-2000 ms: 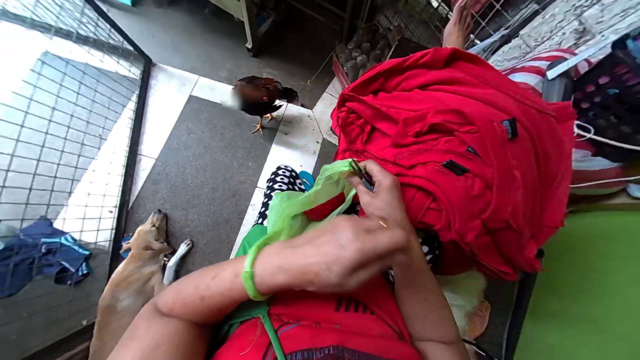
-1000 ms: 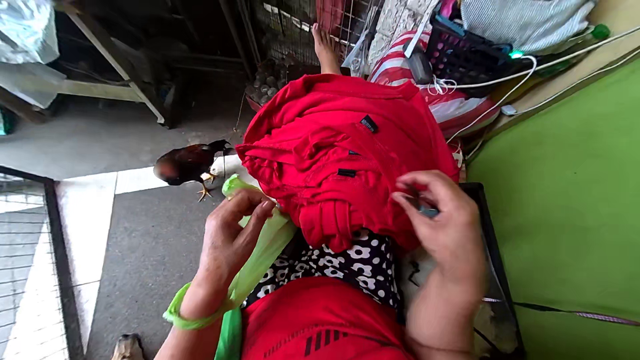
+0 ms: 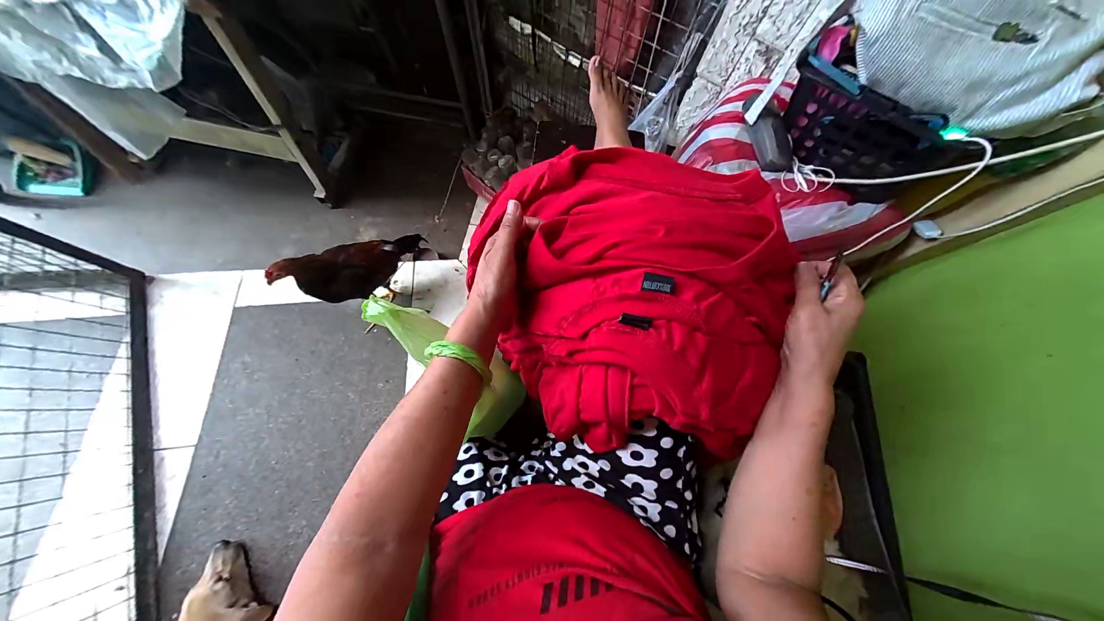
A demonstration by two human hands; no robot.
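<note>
A pile of red shirts [image 3: 655,224] with small black neck labels lies across my lap, over black-and-white flowered cloth. My left hand [image 3: 500,259] rests along the pile's left edge, fingers extended, thumb at a fold of the fabric. Around my left wrist is looped a light green plastic bag [image 3: 405,326], which hangs beside the pile. At the right edge of the pile is my right hand [image 3: 824,306], closed on a small, thin tool with a dark tip [image 3: 832,274]; its kind cannot be told.
A brown hen [image 3: 345,269] stands on the floor at left, and a dog's head [image 3: 226,582] shows at bottom left. A wire mesh panel [image 3: 142,414] stands at far left. Upper right are a black plastic basket [image 3: 849,125], white cables and a red-striped bag [image 3: 733,129].
My left hand has moved from holding the green bag to the left side of the shirts. The right hand has moved from above the pile to its right edge. The hen has turned to face left.
</note>
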